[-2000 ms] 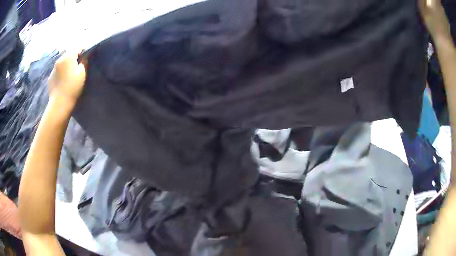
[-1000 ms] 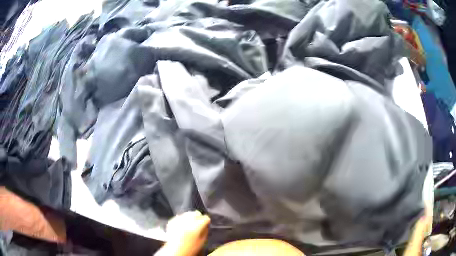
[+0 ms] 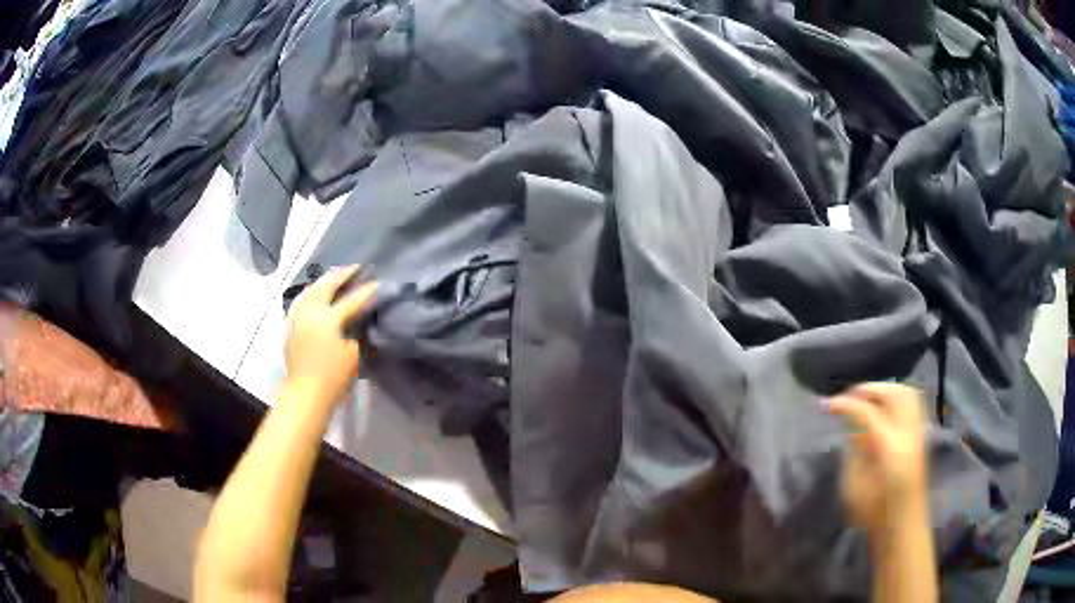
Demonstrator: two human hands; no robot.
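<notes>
A grey garment lies in loose folds in front of me, its lower part over the table's near edge. My left hand is at the left edge of bunched grey cloth, its fingers apart; no cloth shows clearly in its grasp. My right hand is over the right part of the garment, blurred with fingers bent; whether it pinches cloth cannot be told. A small white label shows on the grey cloth above and right of centre.
More grey garments are heaped across the far side of the white table. A darker garment pile lies at the upper left. An orange-brown sleeve or cloth is at the left edge, beside the table.
The dark garment held up wide earlier was lowered onto the heap. Both hands have since moved up from the near edge, the left leftwards and the right inwards. The view has shifted.
</notes>
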